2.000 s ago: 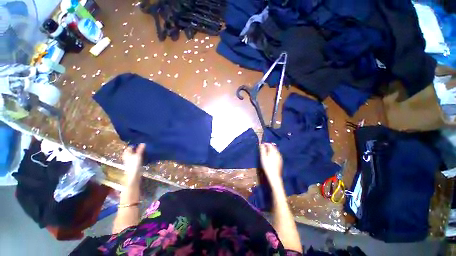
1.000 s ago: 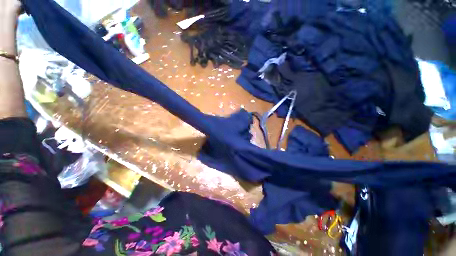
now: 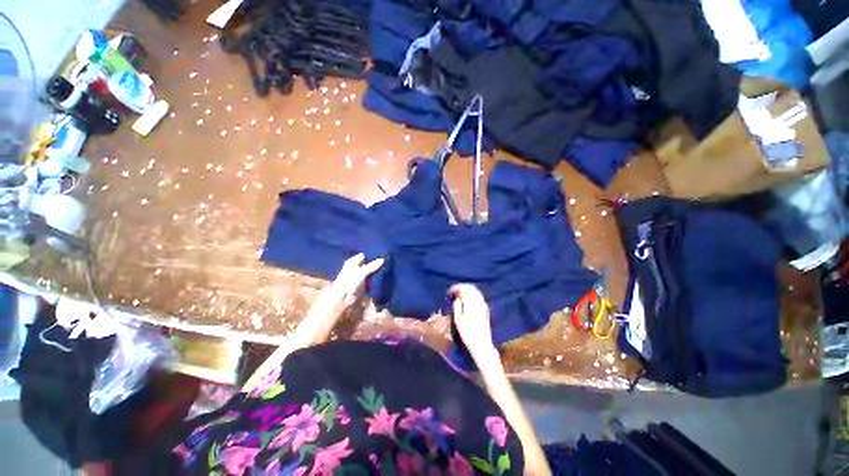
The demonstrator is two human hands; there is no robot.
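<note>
A navy garment (image 3: 321, 231) lies across the middle of the table, one flat end pointing left and the rest bunched over more navy cloth (image 3: 535, 251). I cannot tell where one piece ends. My left hand (image 3: 357, 270) rests on the cloth's near edge, fingers extended. My right hand (image 3: 468, 305) has its fingers closed on the cloth's near edge. A dark hanger (image 3: 478, 158) lies behind, partly under the cloth. Scissors with red and yellow handles (image 3: 593, 314) lie to the right.
A folded navy stack (image 3: 731, 297) is at the right. A navy and black heap (image 3: 559, 74) and a hanger bundle (image 3: 303, 42) lie at the back. An open carton (image 3: 717, 153) is back right. Bottles (image 3: 126, 88) stand at the left corner.
The long navy strip stretched between both sides has come down onto the table and is gathered in the middle. Both hands have moved in to its near edge.
</note>
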